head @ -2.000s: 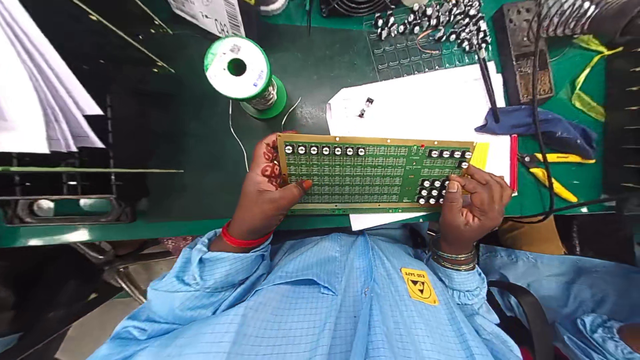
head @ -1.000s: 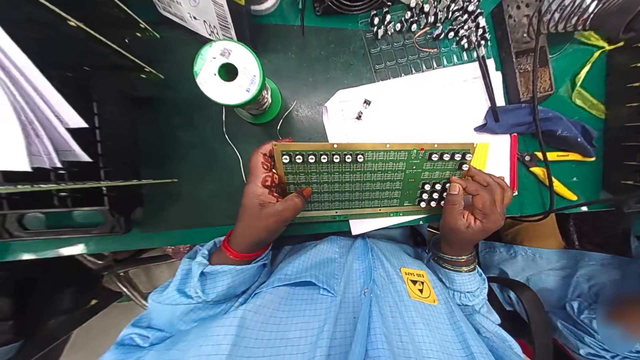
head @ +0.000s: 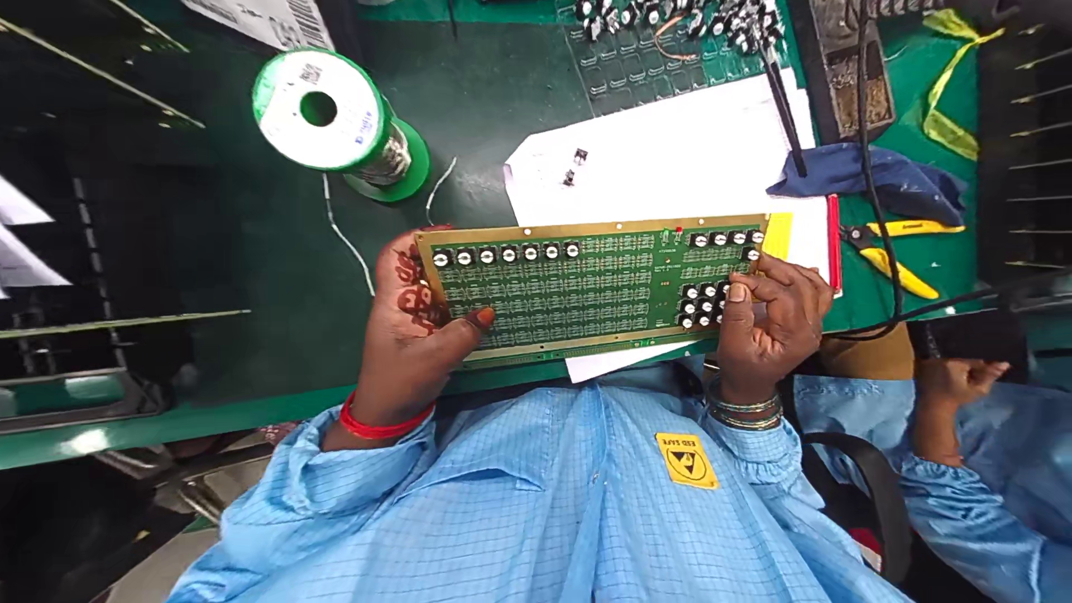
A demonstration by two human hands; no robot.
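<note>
A long green circuit board [head: 553, 289] with a brass-coloured edge is held up near the front edge of the green table. Round black-and-white components stand in a row at its upper left and in groups at its right. My left hand [head: 419, 327] grips the left end, thumb on the face. My right hand [head: 770, 322] grips the right end, its thumb and fingers at the components there. Behind the board lie white paper sheets [head: 670, 159] with two small black components [head: 575, 167] on them. The fingers behind the board are hidden.
A solder wire spool [head: 335, 117] stands at the back left. A clear tray [head: 620, 75] with many components is at the back. Yellow-handled cutters [head: 900, 260], a blue cloth [head: 904, 180] and a black cable [head: 871, 167] lie right. A co-worker's hand [head: 959, 389] is at the far right.
A co-worker's hand and sleeve now show more plainly at the lower right. Both my hands keep hold of the board in nearly the same place.
</note>
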